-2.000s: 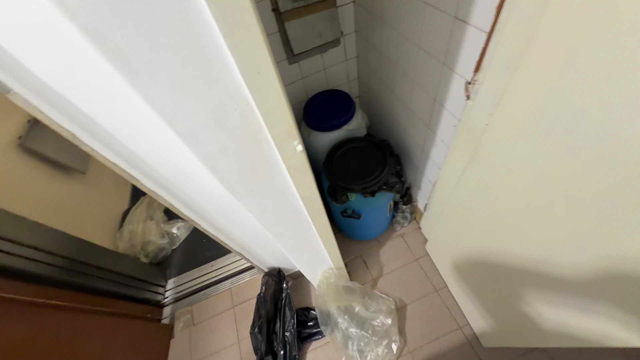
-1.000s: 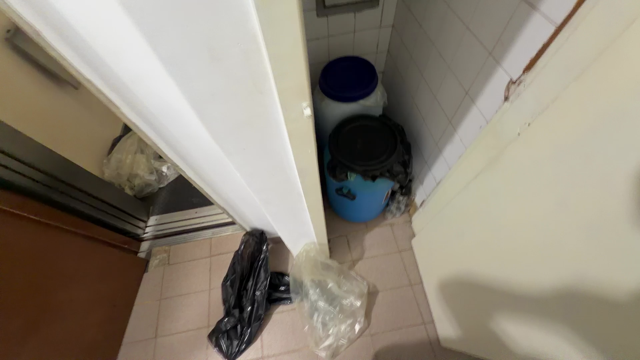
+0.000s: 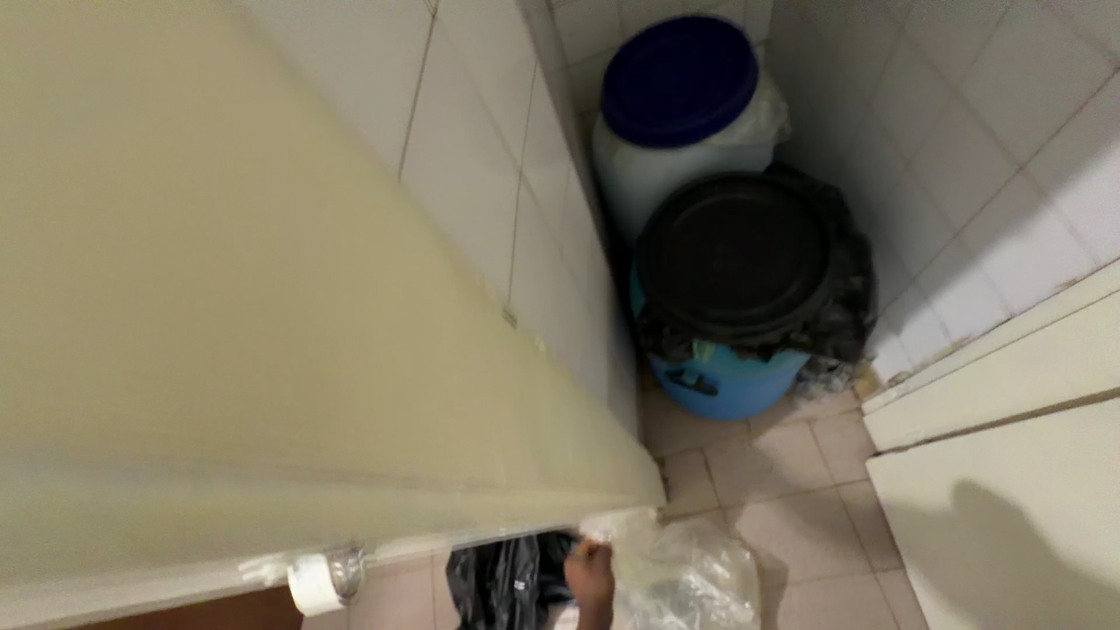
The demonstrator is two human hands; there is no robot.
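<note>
One bare hand, seemingly my right hand (image 3: 591, 567), shows at the bottom of the head view, its fingers closed at the gathered top of a clear plastic bag (image 3: 691, 577). Against its left side lies a black plastic bag (image 3: 503, 582); whether the fingers also touch this one is unclear. Both bags are at the tiled floor, partly cut off by the lower edge. My left hand is out of view. Beyond the hand stands a blue plastic drum (image 3: 735, 385) with a black lid (image 3: 735, 254) and black plastic around its rim. A white drum (image 3: 630, 179) with a dark blue lid (image 3: 681, 80) is behind it.
A cream panel edge (image 3: 525, 420) and a tiled wall (image 3: 472, 166) run along the left. Another tiled wall (image 3: 980, 149) and cream panels (image 3: 989, 490) bound the right. At lower left, a white fitting (image 3: 315, 584) sits by the panel edge. Pinkish tiles (image 3: 796, 534) cover the floor.
A hand has come into view at the top of the clear bag. The view has moved closer to the drums, and the brown panel at lower left is mostly out of sight.
</note>
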